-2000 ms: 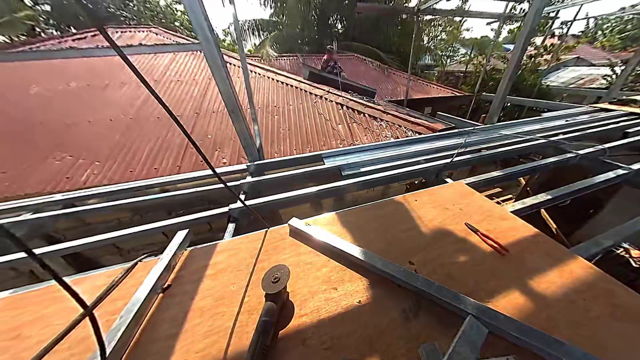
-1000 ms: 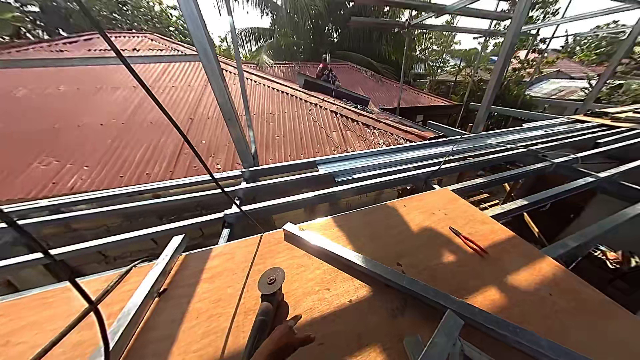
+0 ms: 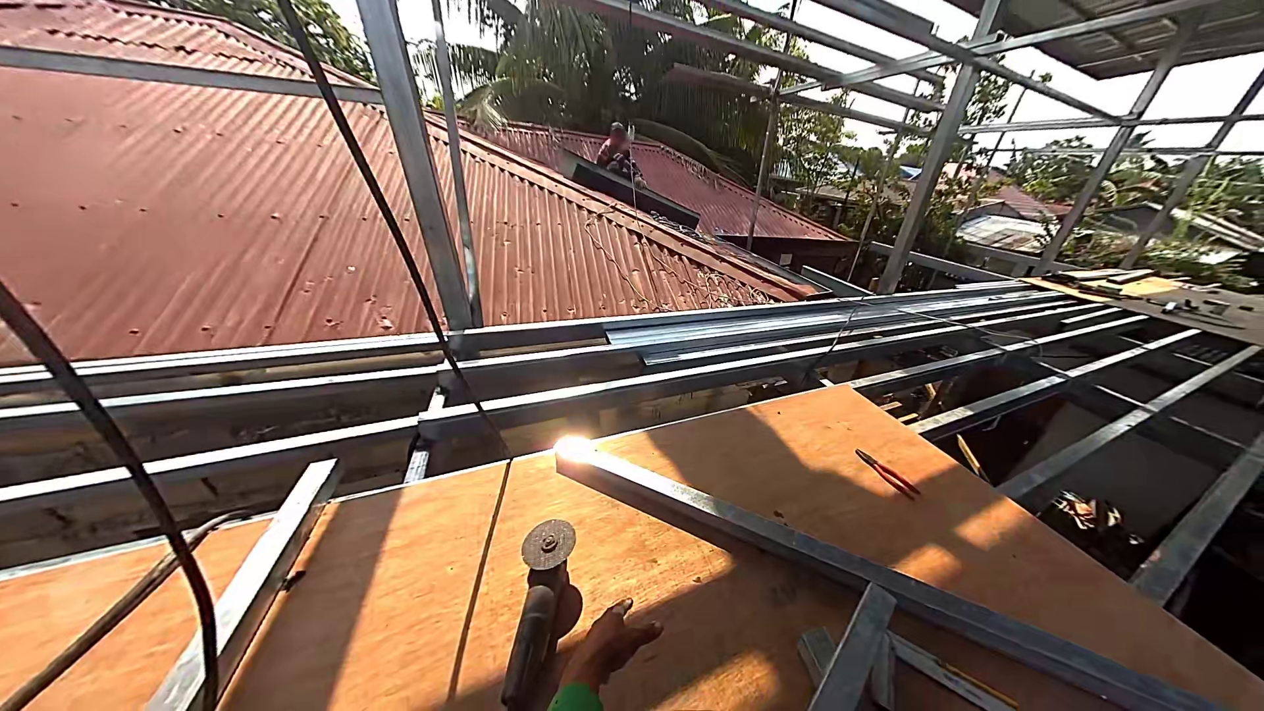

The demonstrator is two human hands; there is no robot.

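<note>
My left hand (image 3: 612, 640), with a green cuff at the wrist, is low in the middle of the view, over the plywood sheets (image 3: 425, 553). Its fingers are apart and hold nothing. Just left of it lies an angle grinder (image 3: 533, 632), its round disc (image 3: 548, 544) pointing away from me. A long galvanized steel channel (image 3: 750, 528) runs diagonally across the plywood to the right of the hand. Short steel pieces (image 3: 857, 647) lie near its lower part. Red-handled pliers (image 3: 889, 474) rest farther right on the plywood. My right hand is out of view.
Steel joists (image 3: 691, 380) run beyond the plywood, with openings between them at right. Black cables (image 3: 128, 464) cross the left side. Another steel piece (image 3: 257, 583) lies at left. A person (image 3: 617, 153) is on the rusty corrugated roof (image 3: 217, 197). Upright steel posts (image 3: 420, 168) stand ahead.
My left hand, absent two seconds ago, came in at the bottom beside the grinder. It is now farther right of the grinder's body, with more of the hand showing.
</note>
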